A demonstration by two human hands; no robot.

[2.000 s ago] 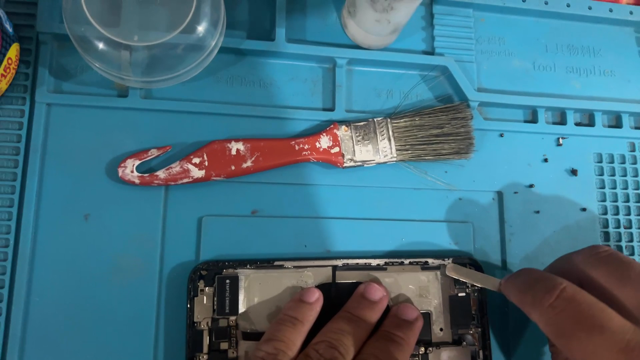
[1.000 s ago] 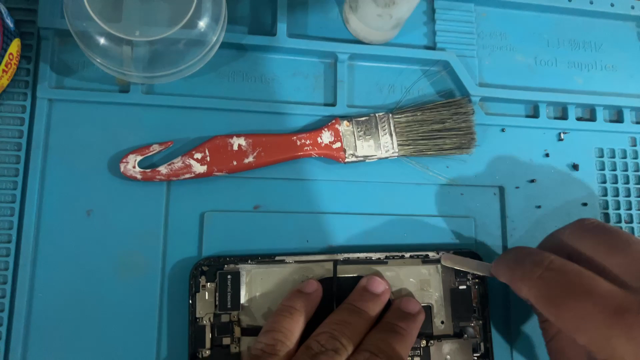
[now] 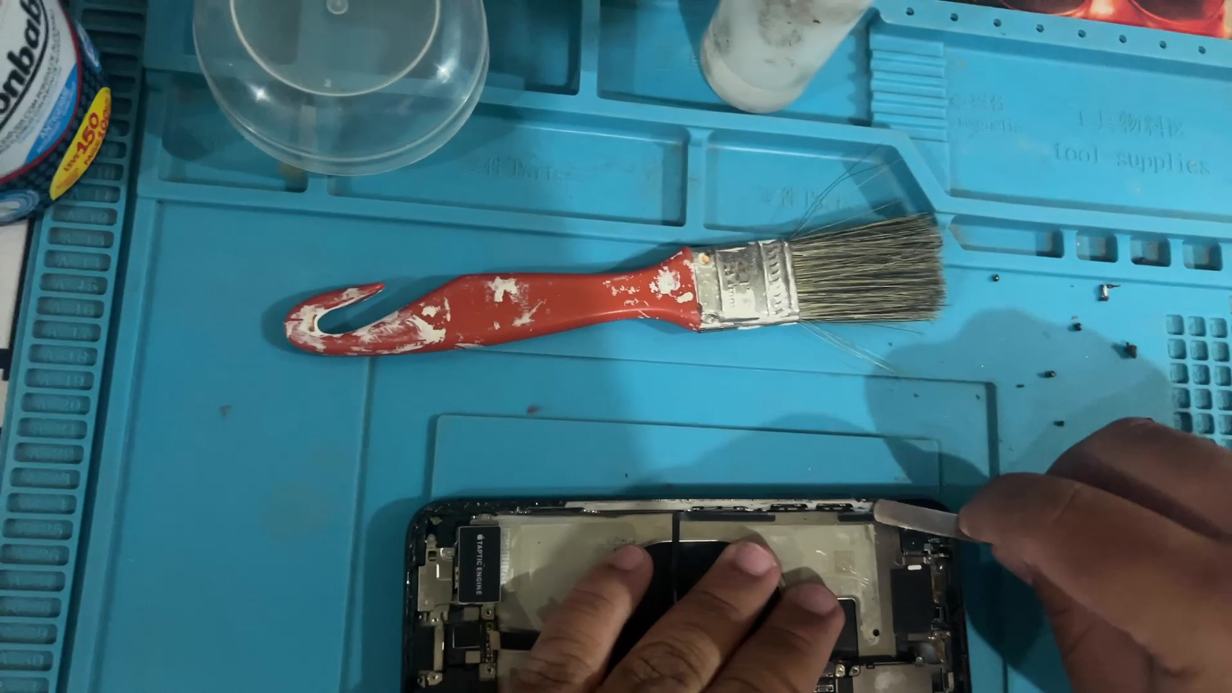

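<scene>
An opened smartphone [image 3: 770, 529] lies on the blue silicone repair mat [image 3: 260, 462] at the bottom of the head view, its battery and inner parts exposed. Three fingers of my left hand [image 3: 693, 626] rest spread and flat on the battery area; the rest of that hand is cut off by the frame. My right hand [image 3: 1107, 549] pinches a thin, pale flat blade [image 3: 919, 520] between thumb and finger. The blade's tip touches the phone's upper rim near its right corner. What the blade is made of cannot be told.
A red-handled paintbrush [image 3: 558, 303] lies above the phone. Several tiny screws [image 3: 1130, 350] are scattered at the right. A clear plastic bowl or lid [image 3: 337, 125], a whitish bottle [image 3: 770, 58] and a printed container [image 3: 38, 106] stand along the far and left edges.
The blade's tip has moved a little left along the phone's upper rim, away from the right corner, and my right hand has moved with it. My left hand stays on the phone.
</scene>
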